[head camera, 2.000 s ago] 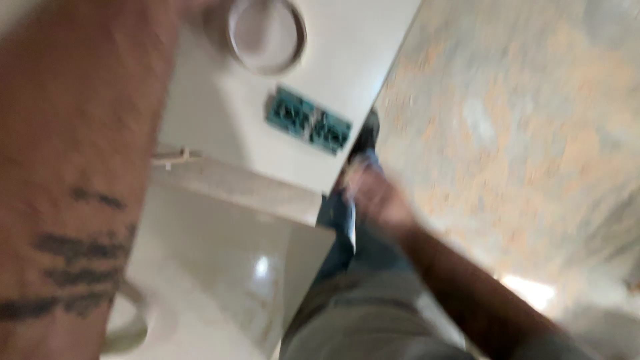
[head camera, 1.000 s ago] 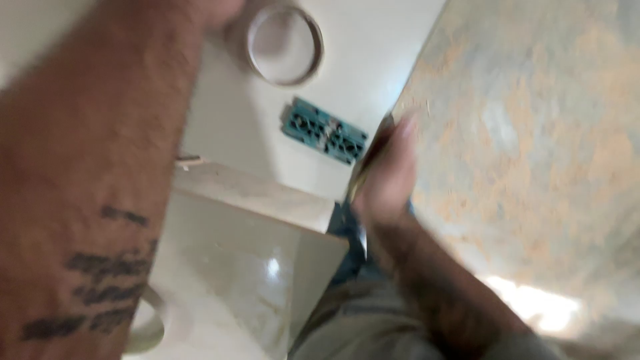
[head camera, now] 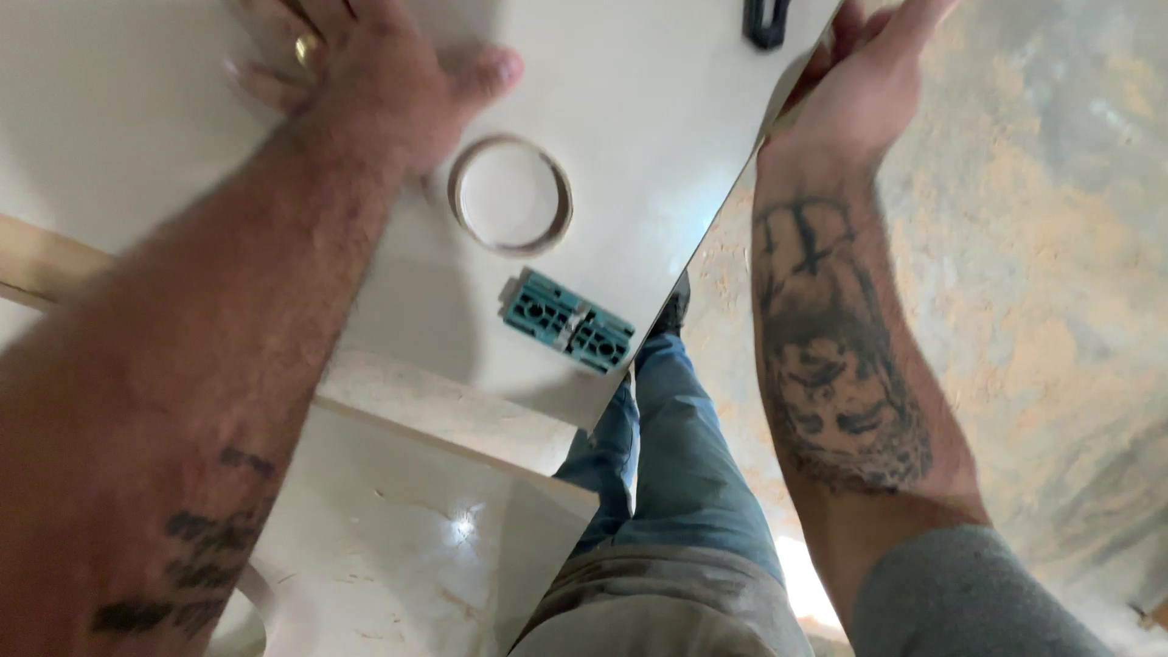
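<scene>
My left hand, with a ring on one finger, is spread with thumb and fingers apart over a white panel, near its top left. Close to my wrist lies a thin round band, like a roll of tape or edging. A teal plastic block with a metal piece across its middle rests near the panel's lower corner. My right hand is at the panel's right edge, some fingers curled at it; its grip is partly hidden. A black object lies on the panel close by.
Below the panel is a second glossy white panel, with a pale wooden strip between them and a curved band at its lower left. To the right is a stained floor. My jeans-clad legs stand beside the panel corner.
My right hand has moved up along the panel's right edge from near its lower corner. More of my left hand now shows over the panel. The view has shifted.
</scene>
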